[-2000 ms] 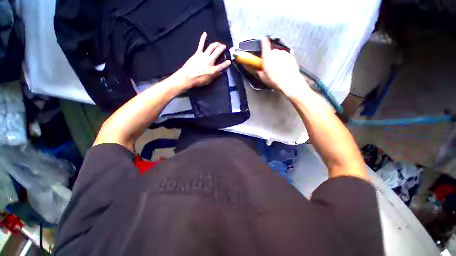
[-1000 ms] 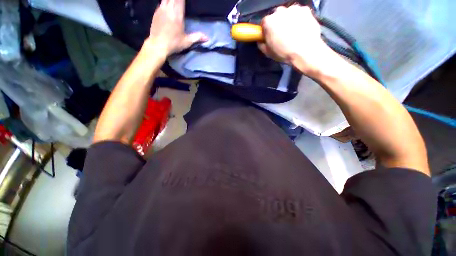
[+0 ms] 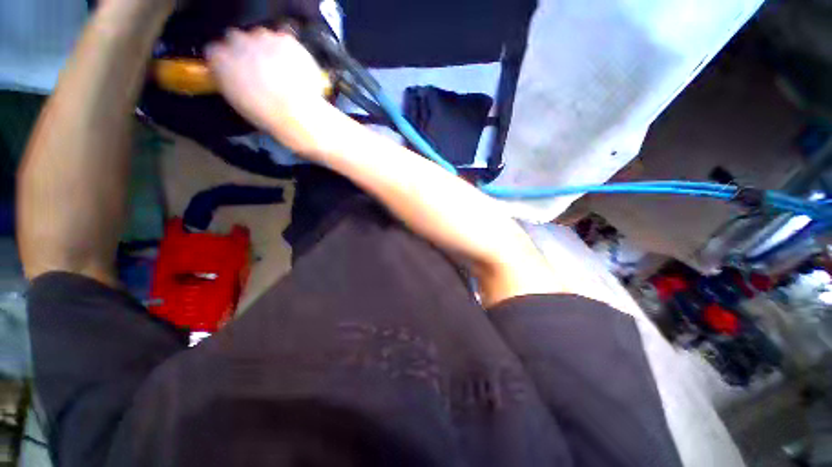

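Note:
The steam iron's yellow-orange handle (image 3: 185,77) is in my right hand (image 3: 266,84), at the upper left. The iron's dark body is mostly hidden by my hand and blends with the dark cloth. The dark garment (image 3: 424,32) lies across the top of the view, with its pale lining, dark strips and a dark rectangular patch (image 3: 449,120) showing right of the iron. My left forearm reaches up past the top left edge; my left hand is cut off by the frame's edge, so its fingers do not show.
The blue hose (image 3: 620,188) runs from the iron over the garment to the right edge. The white pressing table cover (image 3: 584,82) is at the upper right. A red plastic-like item (image 3: 199,276) lies lower left. Dark and red piled items (image 3: 716,315) are at the right.
My right hand has moved left with the iron, uncovering the lining and dark patch. My left hand has moved up and left out of view. The camera view has shifted.

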